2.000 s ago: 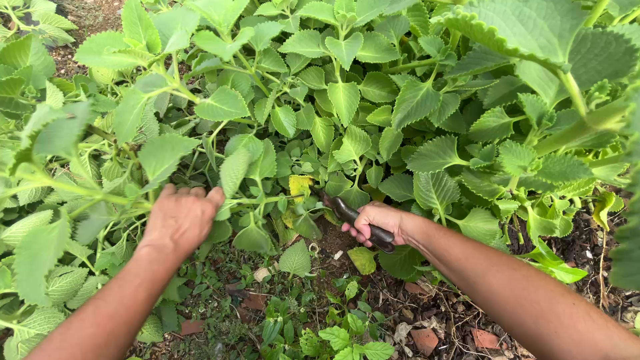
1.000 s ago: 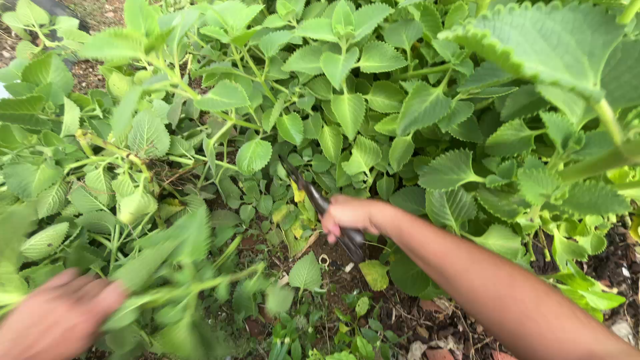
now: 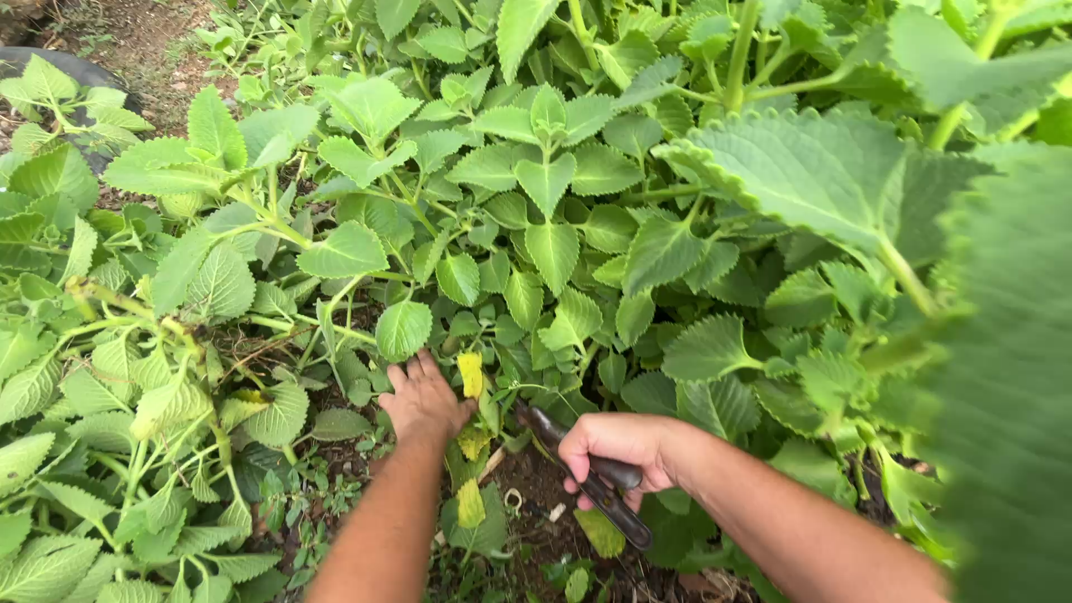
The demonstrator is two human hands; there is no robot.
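Dark-handled pruning shears (image 3: pixel 578 477) are in my right hand (image 3: pixel 624 456), whose fingers wrap the handles; the blades point up and left into the foliage, mostly hidden. My left hand (image 3: pixel 425 400) reaches in low among the stems, palm down with fingers spread, just left of a yellow leaf (image 3: pixel 471 374) and below a round green leaf (image 3: pixel 404 331). Whether its fingertips touch a stem cannot be told. Around both hands grows a dense leafy plant (image 3: pixel 548 180) with thick, scallop-edged green leaves.
Stems with leaves (image 3: pixel 180 335) lie in a heap at the left. Bare soil (image 3: pixel 536 486) with dry litter shows below my hands. A dark curved rim, perhaps a tire (image 3: pixel 63 63), is at the upper left. A large blurred leaf (image 3: pixel 1005 368) hangs close at the right.
One second ago my left hand was at the lower left with a leafy stem; now it is beside the shears without that stem. My right hand still grips the shears.
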